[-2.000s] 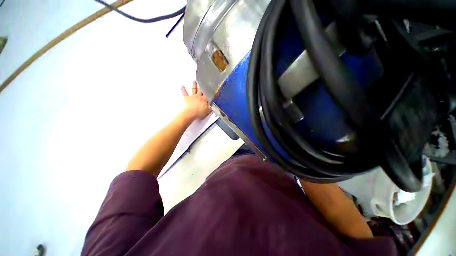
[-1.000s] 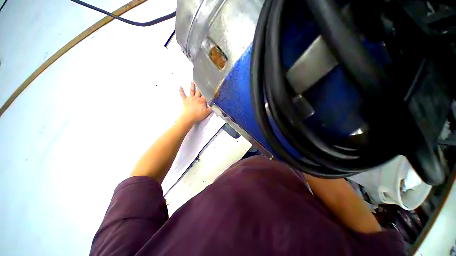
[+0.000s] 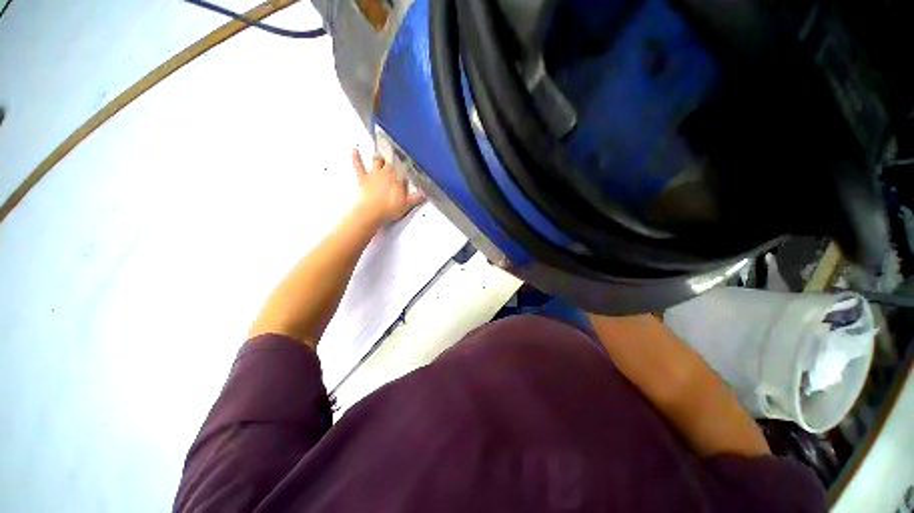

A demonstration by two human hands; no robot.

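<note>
The cloth cutting machine (image 3: 411, 90), with a blue and silver-grey motor and thick black cable loops, fills the upper right. My left hand (image 3: 384, 190) lies with fingers spread on the white paper marker (image 3: 200, 230), beside the motor's lower left edge; part of it is hidden by the motor. My right forearm reaches up under the motor, and the right hand itself is hidden behind it. The fabric lay's dark cut edge (image 3: 401, 319) runs diagonally between the marker and my body. The blade is hidden.
A long brown wooden strip (image 3: 130, 83) curves across the upper left. A black power cable (image 3: 263, 24) crosses it at the top. A white bin (image 3: 792, 351) with scraps in it is at the right, beside the table edge. Dark and white scraps lie around it.
The motor has shifted left and down in the picture and covers more near my left hand. My left hand has stayed spread on the marker. More of the bin shows.
</note>
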